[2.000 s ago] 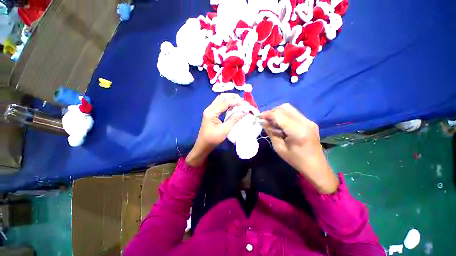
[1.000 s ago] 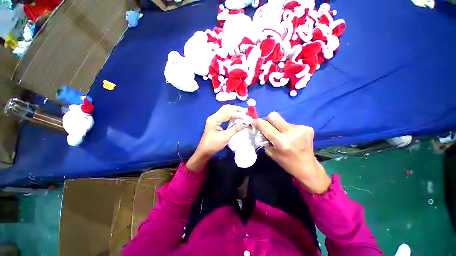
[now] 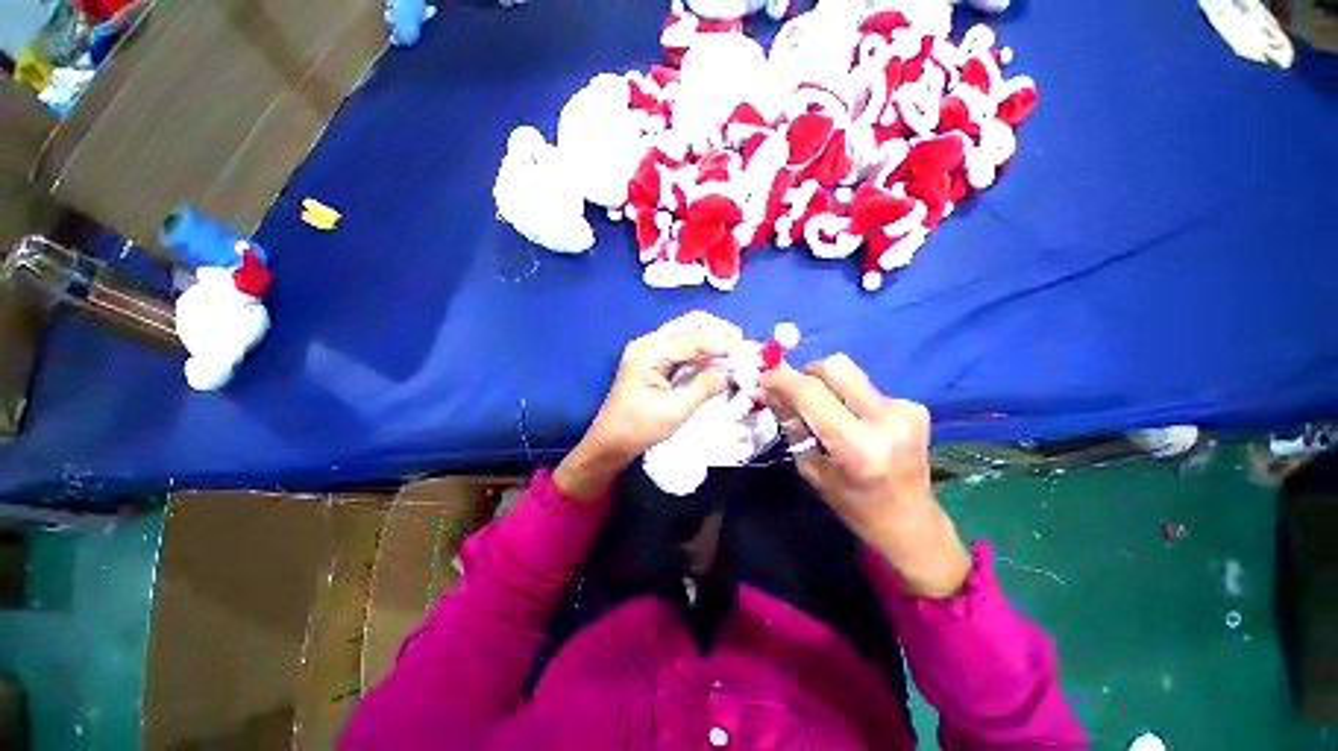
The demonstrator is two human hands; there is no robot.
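My left hand [image 3: 668, 379] grips a white plush toy body [image 3: 702, 440] at its upper part, over the table's front edge. A small red Santa hat [image 3: 772, 354] with a white pompom sits at the toy's top, tilted to the right. My right hand [image 3: 854, 440] has its fingertips pinched at the hat's lower edge, touching the toy. A thin strand shows near the right fingers. The needle cannot be made out. Red and white loose hats [image 3: 710, 228] lie in a heap ahead, with white unhatted bodies [image 3: 543, 191] at its left.
On the blue-covered table [image 3: 426, 352], a finished plush with hat [image 3: 220, 326] lies at left by a blue thread spool [image 3: 198, 235] and a clear tube [image 3: 110, 301]. A small yellow piece [image 3: 320, 214] lies nearby. Cardboard [image 3: 235, 616] is below left; green floor [image 3: 1086, 587] right.
The held toy has tilted, its lower end swinging left and the hat's pompom moving right. My right hand stays close at the hat's edge. The camera view has shifted slightly.
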